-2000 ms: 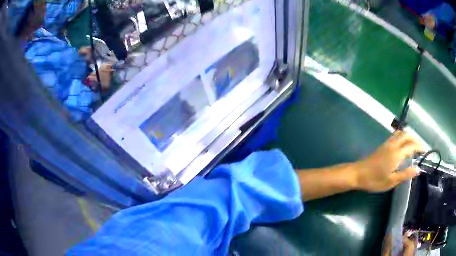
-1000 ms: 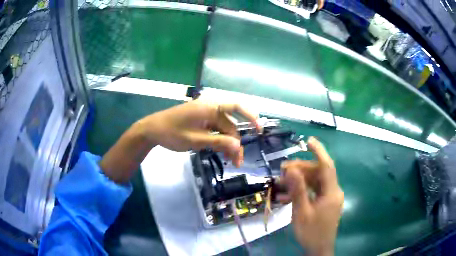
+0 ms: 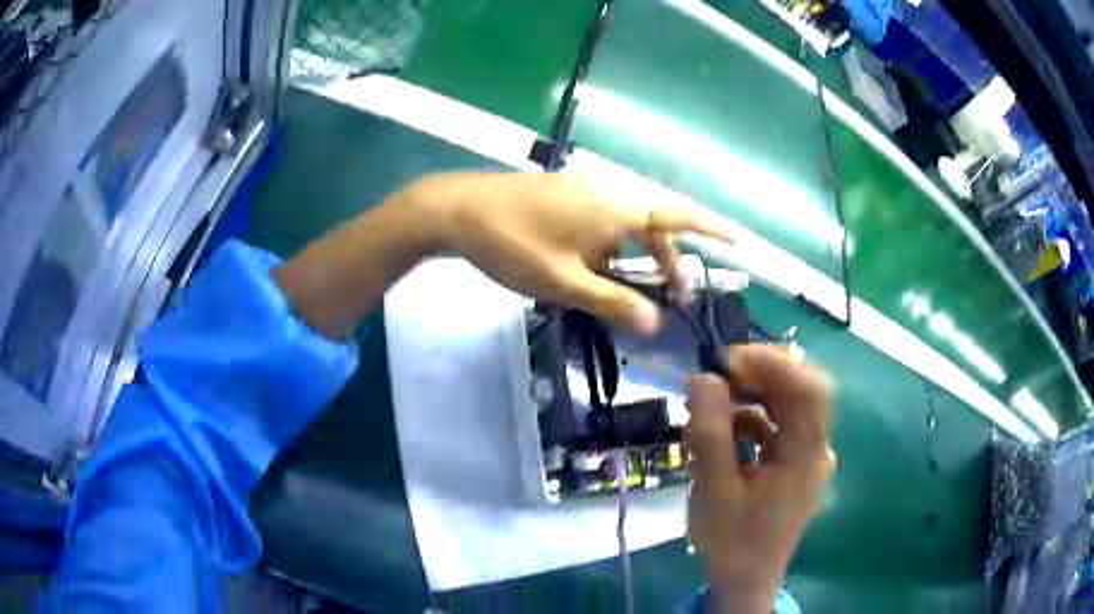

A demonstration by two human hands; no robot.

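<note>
The open projector unit (image 3: 540,390) lies on a white sheet (image 3: 462,432) on the dark green bench. Black wires (image 3: 600,366) cross its inside. A circuit board (image 3: 636,469) with yellow parts shows at the near edge, and a pale violet ribbon cable (image 3: 623,528) hangs from there. My left hand (image 3: 546,246) is over the unit's far left part, thumb and fingers apart near black wires; its fingertips are blurred. My right hand (image 3: 762,468) is at the unit's right side, thumb and forefinger pinched on a dark wire (image 3: 713,348).
A green conveyor belt (image 3: 684,156) runs beyond a white rail (image 3: 882,333) with small black fittings. A mesh frame with an instruction sheet (image 3: 90,228) stands at the left. A clear bag of small parts (image 3: 1014,510) lies at the right bench end.
The view has turned, and the unit sits further right in it. My right hand has closed on a dark wire. My left hand stays over the unit's far side.
</note>
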